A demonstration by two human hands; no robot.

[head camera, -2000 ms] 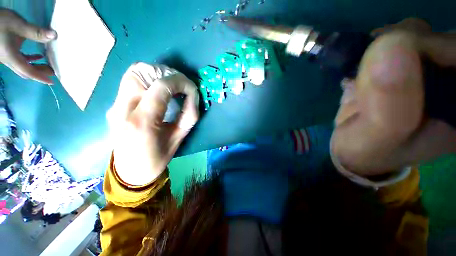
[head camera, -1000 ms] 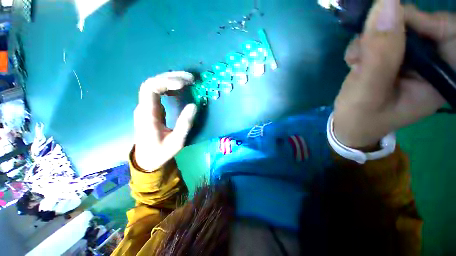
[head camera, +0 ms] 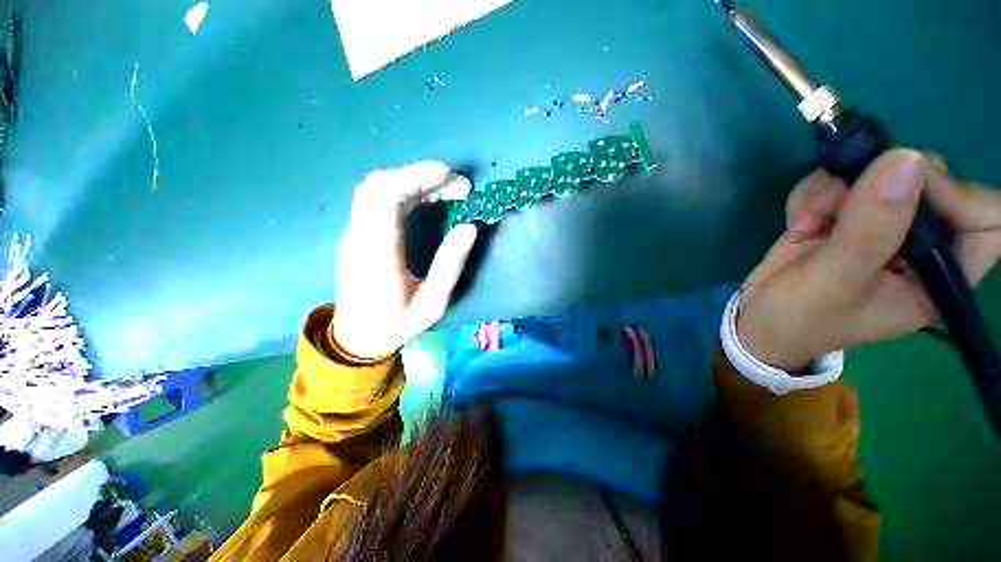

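A green PCB panel strip (head camera: 535, 184) of several joined boards lies on the blue-green bench top in front of me. My left hand (head camera: 401, 253) holds its left end between thumb and fingers. My right hand (head camera: 867, 258) grips the black handle of the soldering iron (head camera: 785, 68) like a pen. The iron's silvery barrel points up and left, away from the strip. A loose pile of small leaded components (head camera: 598, 102) lies just above the strip.
A white card (head camera: 412, 27) lies at the top edge. A thin loose strand (head camera: 146, 132) and a small white scrap (head camera: 197, 17) are at upper left. Tangled white wires (head camera: 49, 351) are at lower left, by a blue crate (head camera: 165, 404). A blue apron (head camera: 560, 362) covers my lap.
The other person's hand seen at upper left has gone. My left hand has closed from a loose curl onto the strip's end. The iron has moved right, away from above the strip.
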